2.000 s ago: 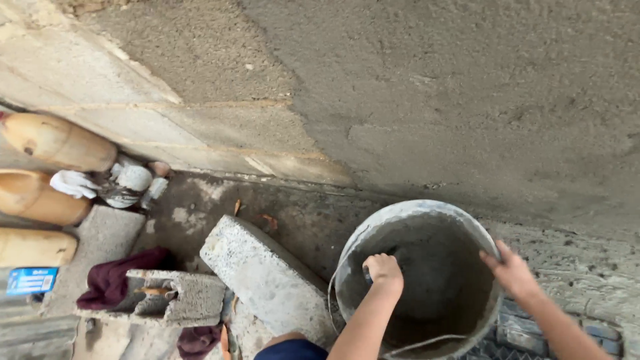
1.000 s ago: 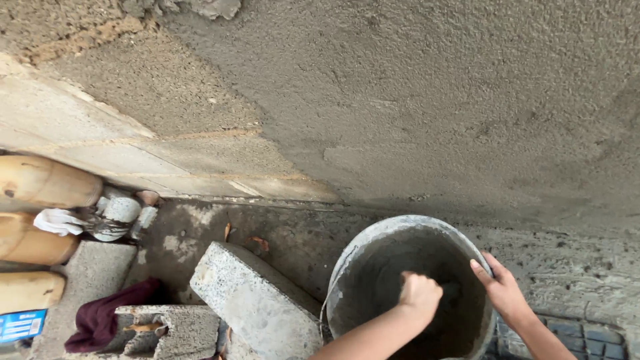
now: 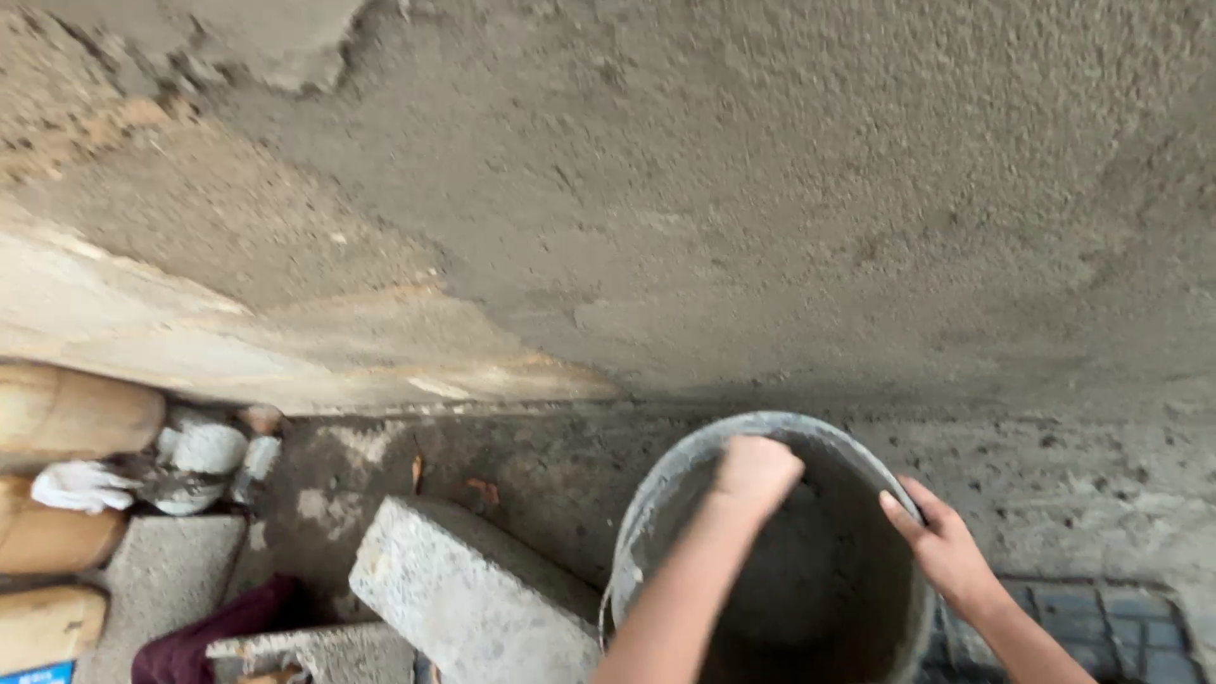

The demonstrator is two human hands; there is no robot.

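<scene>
A mortar-smeared bucket with a wire handle stands at the foot of the wall, its mouth facing me. My left hand is a closed fist over the bucket's mouth, near the far rim; whatever it may grip is hidden from view. With thumb and fingers, my right hand grips the bucket's right rim. Grey mortar coats the bucket's inside, which is dark toward the bottom. Behind it rises a wall with grey plaster, while bare blocks show at its lower left.
A concrete block lies just left of the bucket. Farther left are a hollow block, a dark red cloth, yellowish plastic containers and a white cloth. A dark grid-patterned thing lies at the lower right.
My left hand has moved from inside the bucket toward its far rim. My right hand stays on the right rim. The bucket's wire handle, across its near side earlier, now shows only at the left.
</scene>
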